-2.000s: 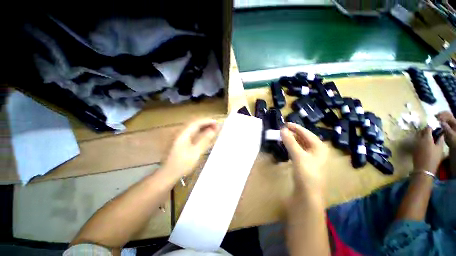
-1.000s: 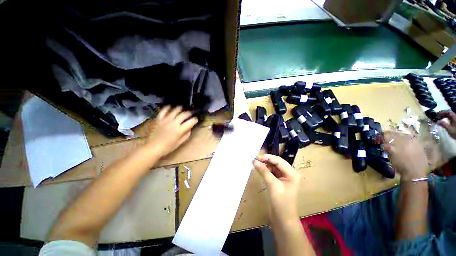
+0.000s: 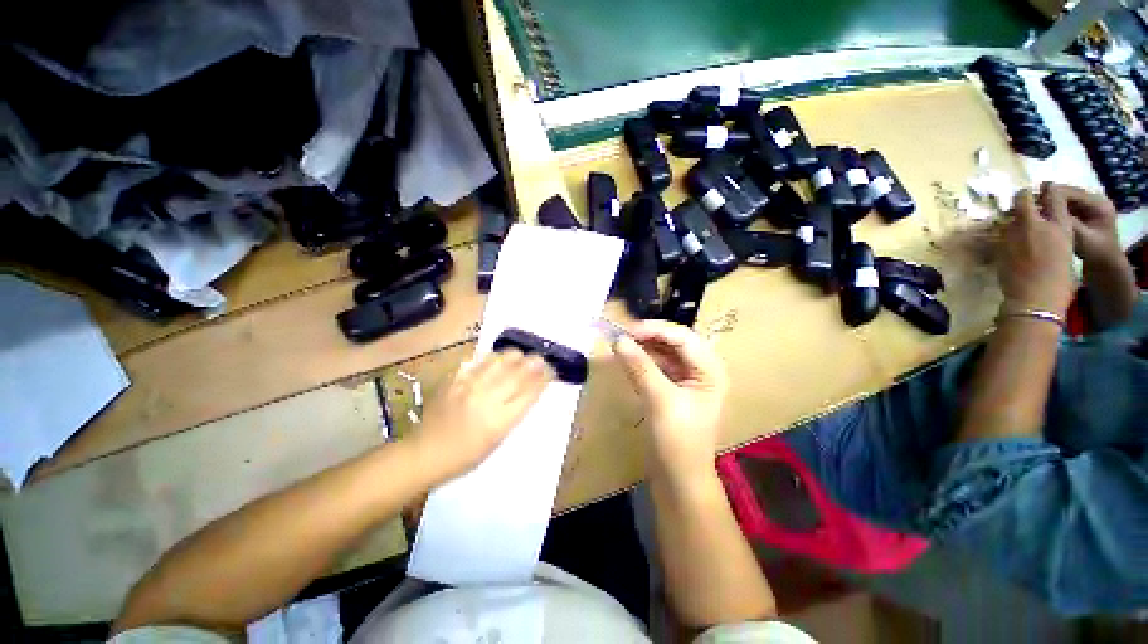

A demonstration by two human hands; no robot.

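A long white label sheet [image 3: 504,472] lies in front of me. My left hand [image 3: 476,409] has its fingertips on a plain black oblong unit [image 3: 560,361] over the sheet; its fingers hide part of the unit. My right hand [image 3: 680,384] is just right of the sheet, thumb and forefinger pinched on a tiny pale label [image 3: 609,330] near the unit's right end. The label is small and blurred. Black units with white bands [image 3: 703,230] lie in a loose pile right of the sheet.
An open carton [image 3: 494,113] with crumpled grey-white sheets stands upper left. Several plain black units [image 3: 393,310] lie beside it. White paper [image 3: 50,377] is far left. Another person's hands [image 3: 1042,245] work at right near white scraps [image 3: 992,189]. A red stool [image 3: 818,516] is below.
My left hand has come from the carton to the sheet with a black unit. Plain units now show on the bench beside the carton. The view has shifted, and my right hand remains beside the sheet.
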